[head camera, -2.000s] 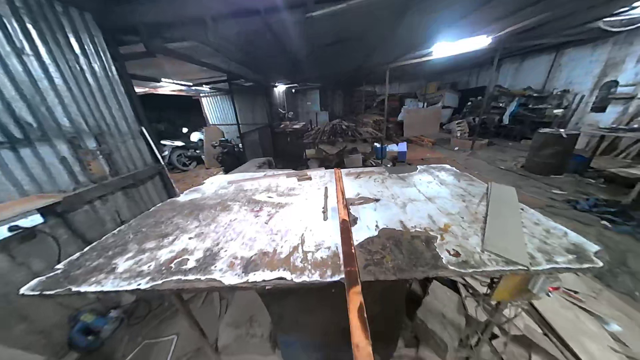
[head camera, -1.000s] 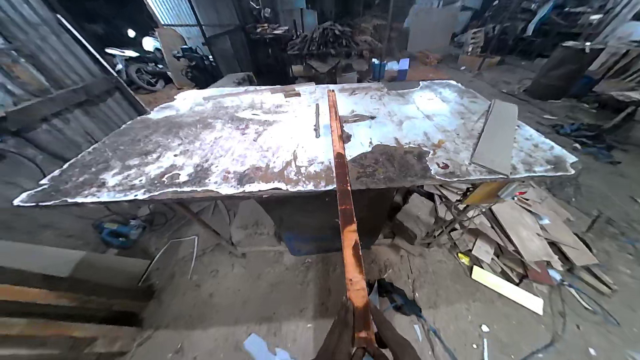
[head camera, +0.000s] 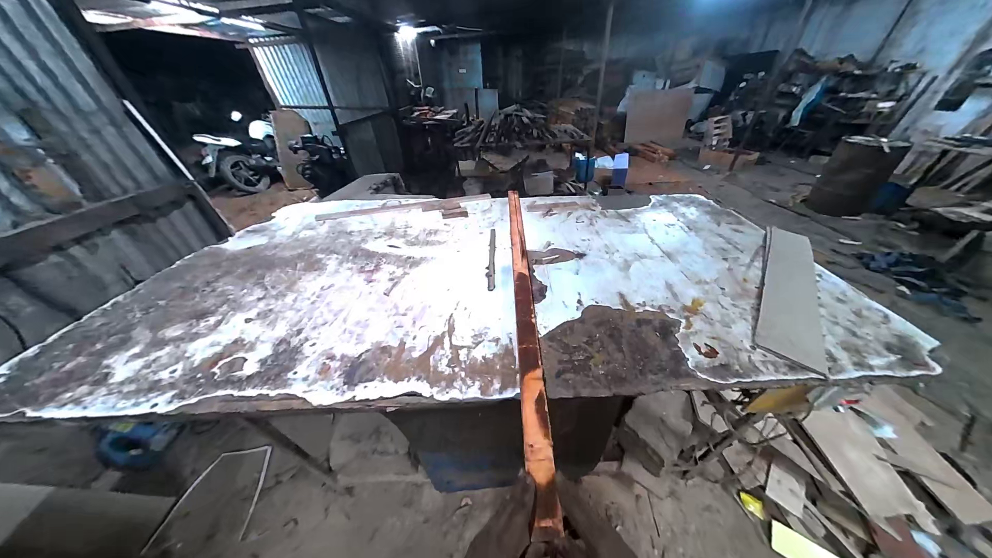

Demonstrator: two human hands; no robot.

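Note:
A long, narrow strip of reddish-brown wood point(head camera: 530, 353) points away from me, with its near end between my hands and its far part over the stained worktable point(head camera: 372, 310). At the bottom edge, my left hand point(head camera: 504, 521) is closed on the strip's left side. My right hand point(head camera: 589, 527) is at the right of the same end, dark and partly cut off by the frame. A short dark stick point(head camera: 491, 260) lies on the table left of the strip. Whether the strip rests on the tabletop, I cannot tell.
A flat grey board point(head camera: 792, 302) lies on the table's right side, and thin wood pieces point(head camera: 403, 208) lie along its far edge. Offcuts point(head camera: 860, 457) are heaped on the floor at the lower right. A blue power tool point(head camera: 133, 446) sits under the left side.
My hands, seen one second ago on the strip's near end, are still there, lower in the view. The view has tilted down and then partly back up.

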